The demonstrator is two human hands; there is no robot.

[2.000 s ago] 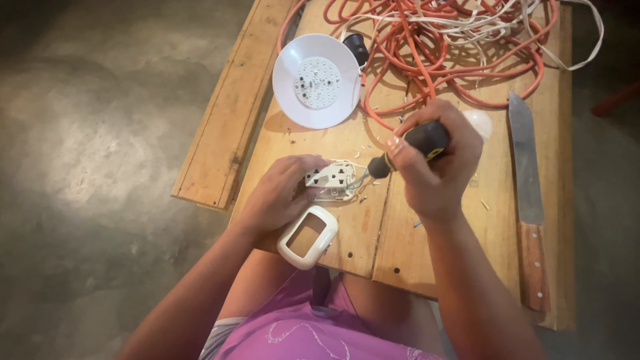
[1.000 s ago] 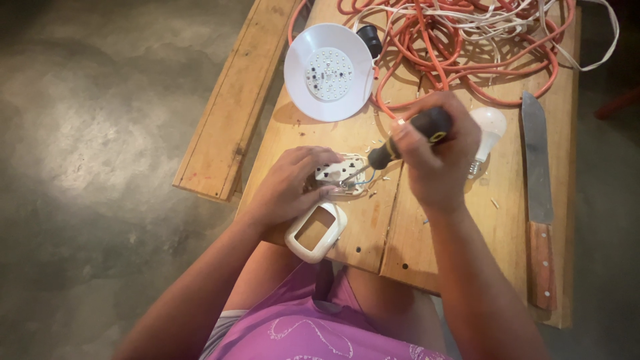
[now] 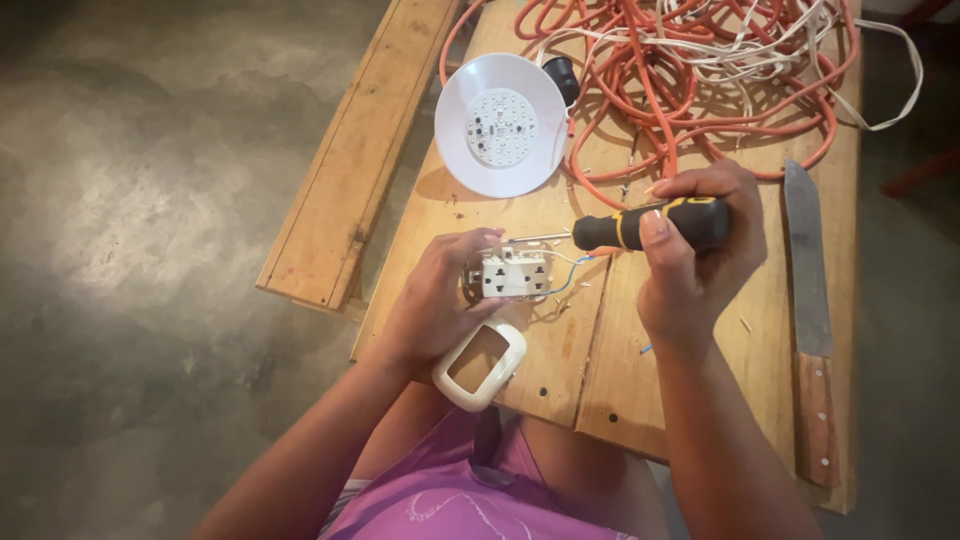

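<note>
My left hand (image 3: 442, 289) grips the left side of a white double electrical outlet (image 3: 514, 276), its slotted face turned up. A blue wire (image 3: 571, 279) and a white wire run from its right side to an orange cable end. In my right hand (image 3: 701, 259) is a screwdriver (image 3: 611, 232) with a black and yellow handle, lying nearly level, its shaft pointing left. The tip is at the outlet's upper edge, near my left fingertips; exact contact cannot be told. Just below my left hand lies a white outlet cover frame (image 3: 448, 375).
A white lamp with an LED disc (image 3: 501, 127) sits beyond the outlet, beside a black socket (image 3: 561, 79). Tangled orange cord (image 3: 652, 112) and white cord (image 3: 750, 67) cover the far right. A wooden-handled knife (image 3: 808, 262) lies along the right edge. Wire scraps dot the wooden table (image 3: 555, 352).
The outlet has turned in my left hand, and the screwdriver has swung from a slant to nearly level. The white bulb seen beside my right hand a second ago is now out of sight.
</note>
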